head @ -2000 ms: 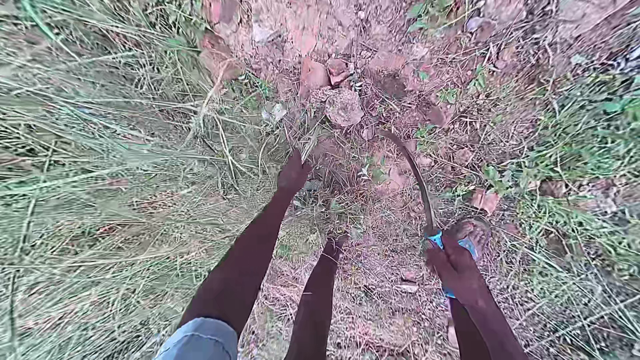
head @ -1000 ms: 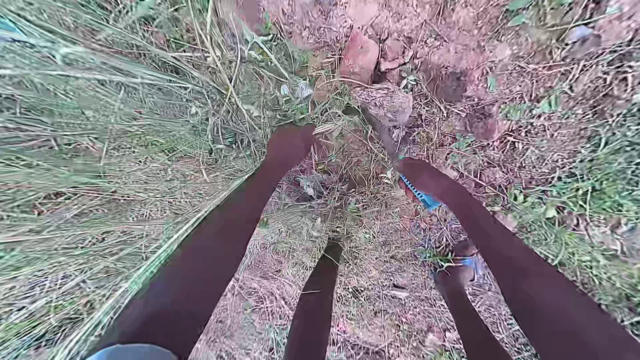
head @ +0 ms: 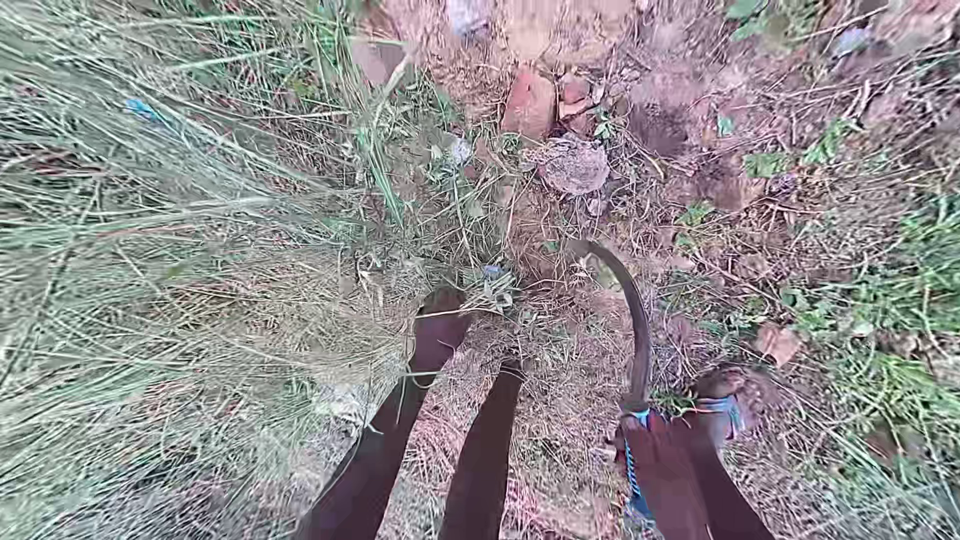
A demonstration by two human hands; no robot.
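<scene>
My right hand point(head: 664, 465) is closed on the blue-wrapped handle of a sickle point(head: 636, 322) at the lower right. The sickle's dark curved blade points up, and its tip bends left over the trampled ground. My left hand point(head: 441, 319) is low at the centre-left, against the edge of the long grass point(head: 262, 292); blades of grass cross its fingers and wrist. Whether the fingers grip any grass is hidden. Small leafy weeds point(head: 496, 289) stand just right of my left hand.
A reddish stone point(head: 529, 103) and a rough round stone point(head: 576, 163) lie on the ground ahead. My foot with a blue strap point(head: 724, 412) is beside my right hand, and my other lower leg point(head: 484, 450) is between my arms. Green plants point(head: 892, 300) grow at the right.
The sickle, a second ago near the stones with its blade close to my left hand, has come back down and right with my right hand. My left hand has moved down.
</scene>
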